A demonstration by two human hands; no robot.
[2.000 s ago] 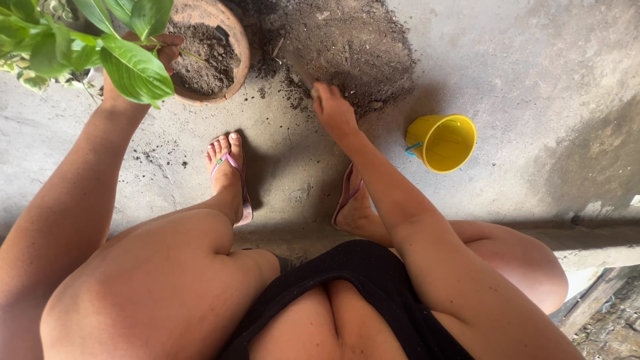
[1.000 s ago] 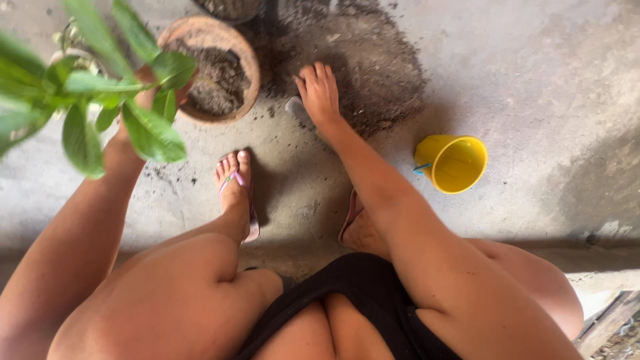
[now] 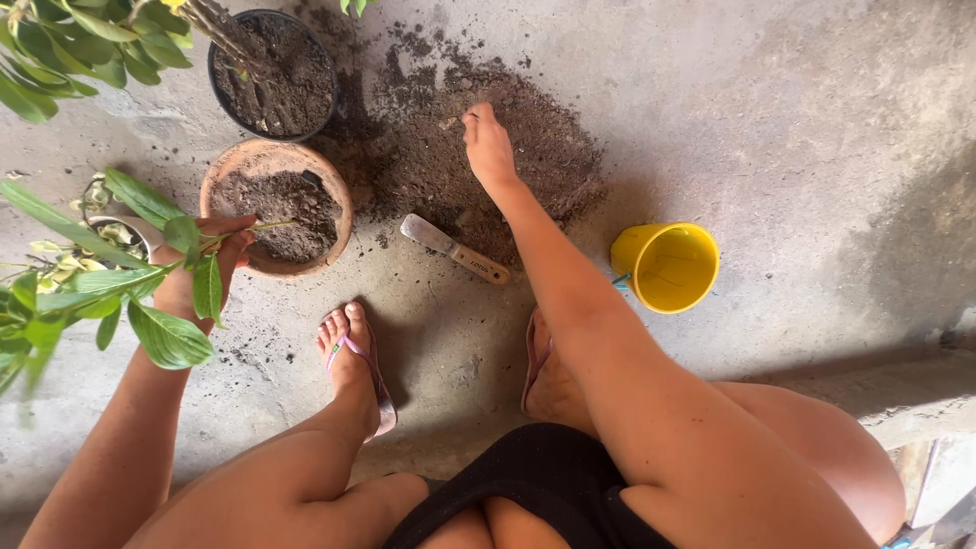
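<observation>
My left hand (image 3: 217, 248) grips the stem of a leafy green plant cutting (image 3: 152, 286), whose bare stem end reaches over a terracotta pot (image 3: 345, 210) partly filled with soil. My right hand (image 3: 489, 145) is over a heap of dark soil (image 3: 427, 164) on the concrete floor, its fingers curled; whether it holds anything cannot be told. A putty knife (image 3: 457, 250) with a wooden handle lies at the heap's near edge, its blade pointing left.
A yellow bucket (image 3: 675, 267) with a little liquid stands at the right. Behind the terracotta pot is a black pot (image 3: 333, 84) with a woody plant. A smaller pot (image 3: 145, 229) with variegated leaves stands at the left. My sandalled feet flank the middle floor.
My right hand has moved farther out over the soil heap, off the putty knife, which now lies in full view on the floor. The cutting in my left hand has tilted down to the left.
</observation>
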